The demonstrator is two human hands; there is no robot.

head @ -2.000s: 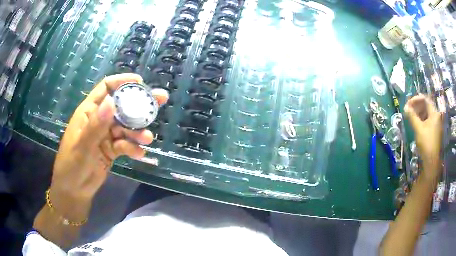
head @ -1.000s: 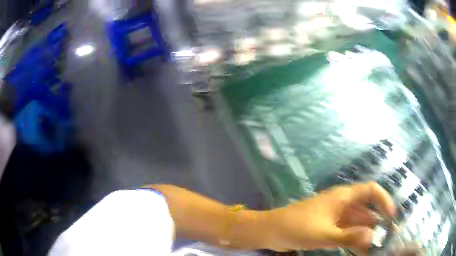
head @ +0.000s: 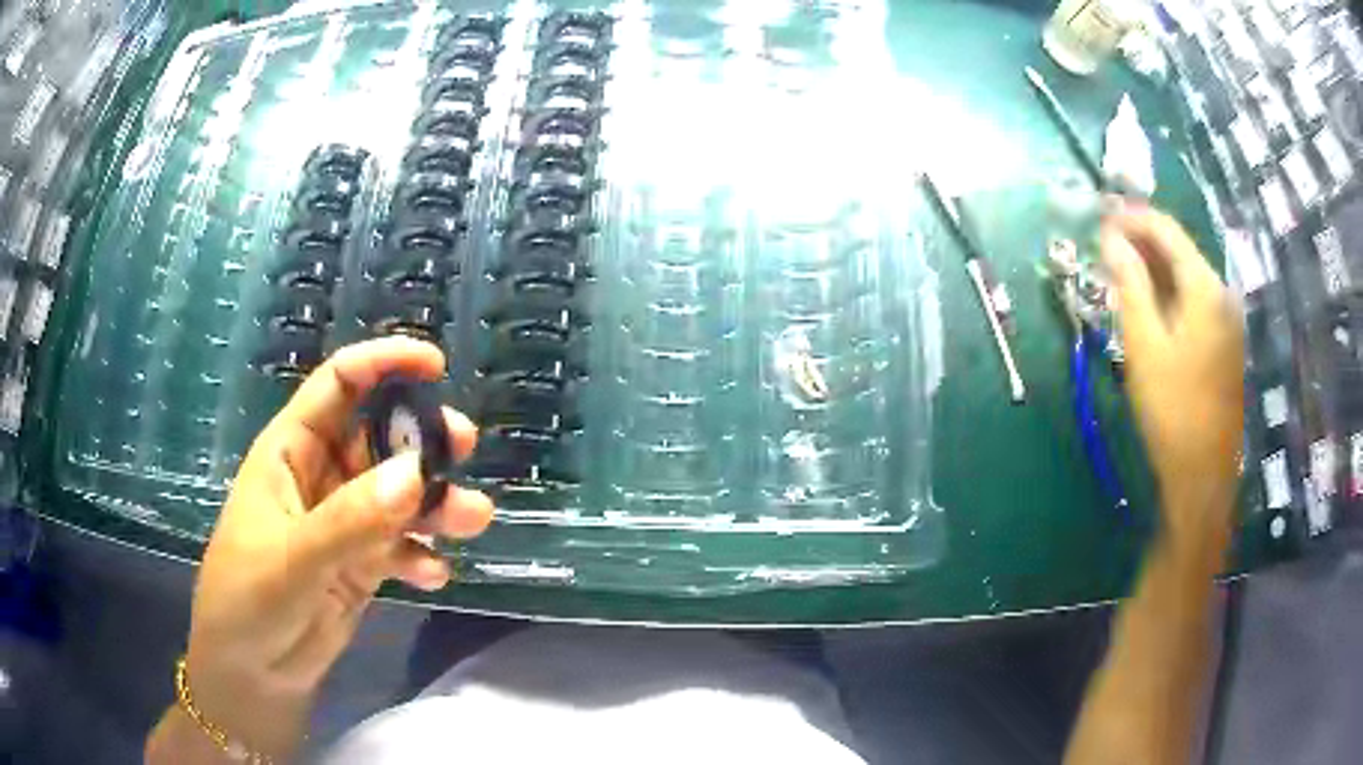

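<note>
My left hand (head: pixel 322 516) holds a speaker driver (head: pixel 407 431) between thumb and fingers, over the tray's lower left. The driver is tilted, with a dark rim and a pale patch showing. My right hand (head: pixel 1181 336) is blurred, over the bench at right, beside the side cutters with blue handles (head: pixel 1096 426). Whether it holds anything cannot be told. A cotton swab (head: pixel 999 332) lies between the tray and the cutters, with a thin dark tool (head: pixel 948 217) at its upper end.
A large clear blister tray (head: pixel 718 526) covers much of the green bench, with rows of black drivers (head: pixel 549 269). A small shiny piece (head: pixel 804 371) lies in its right part. A dark stick (head: pixel 1064 123), a white pointed piece (head: pixel 1130 147) and a pale container (head: pixel 1085 33) are at upper right.
The view has swung back from the floor and blue stools to the tray. Compared with the oldest frame, the driver is turned, and a thin dark tool now lies by the swab.
</note>
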